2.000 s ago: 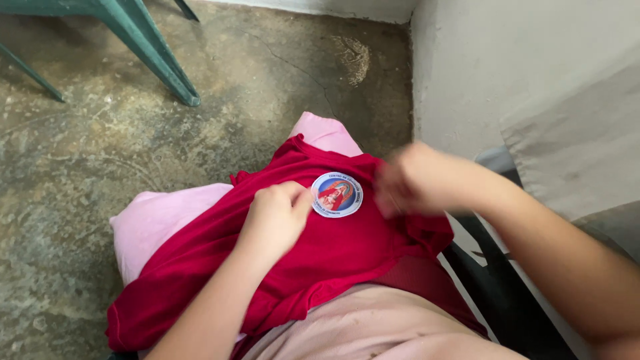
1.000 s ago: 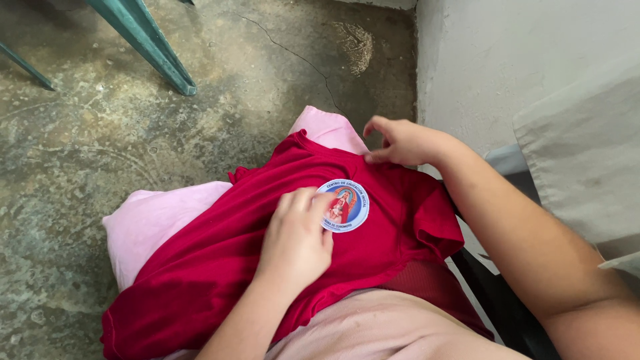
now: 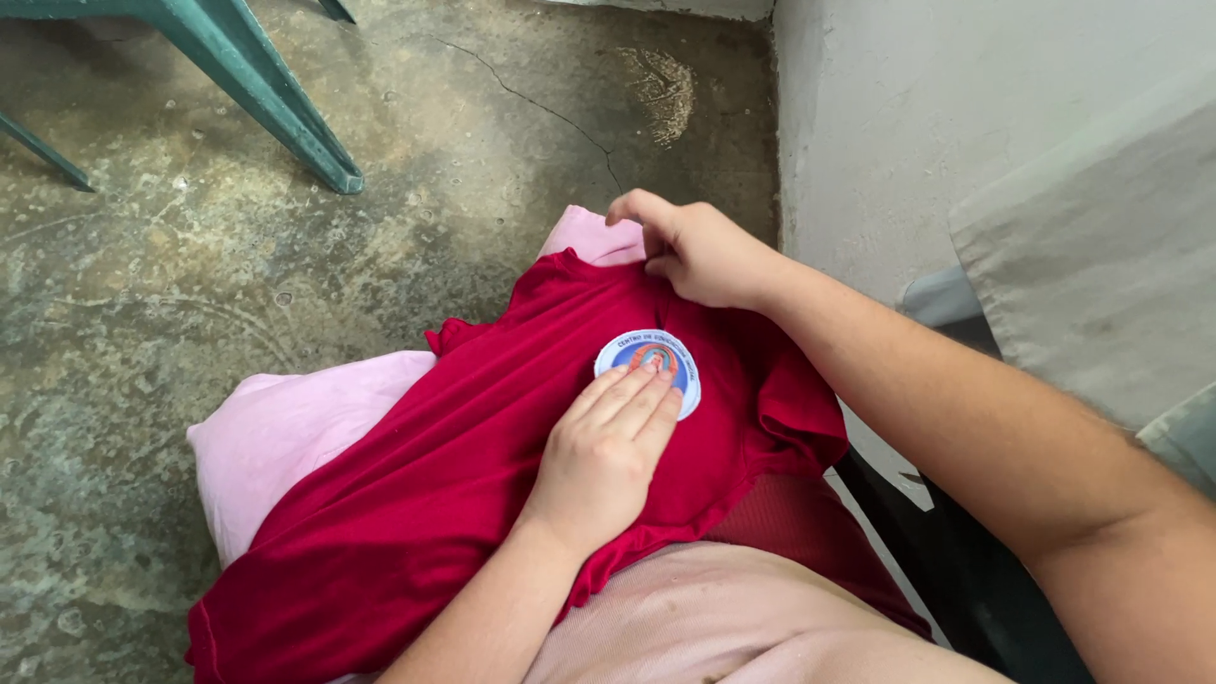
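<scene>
A red T-shirt (image 3: 418, 494) lies spread over a pink cloth or pillow (image 3: 294, 427) on my lap. On its chest is a round patch (image 3: 608, 356) with a blue and white ring, a coloured figure and writing. My left hand (image 3: 608, 446) rests flat on the lower part of this patch, its fingers together and covering some of it. Near the shirt's neckline my right hand (image 3: 689, 242) is curled, forefinger bent; whether it pinches any fabric or thread is not clear.
Green plastic chair legs (image 3: 275, 104) stand on the concrete floor at the upper left. A pale wall (image 3: 874, 142) rises at the right, with a hanging grey cloth (image 3: 1102, 218) beside it. A black chair part (image 3: 978, 570) is under my right arm.
My left hand has come to lie over the lower part of the patch, which it only touched at the edge earlier. My right hand has moved up from beside the patch to the neckline.
</scene>
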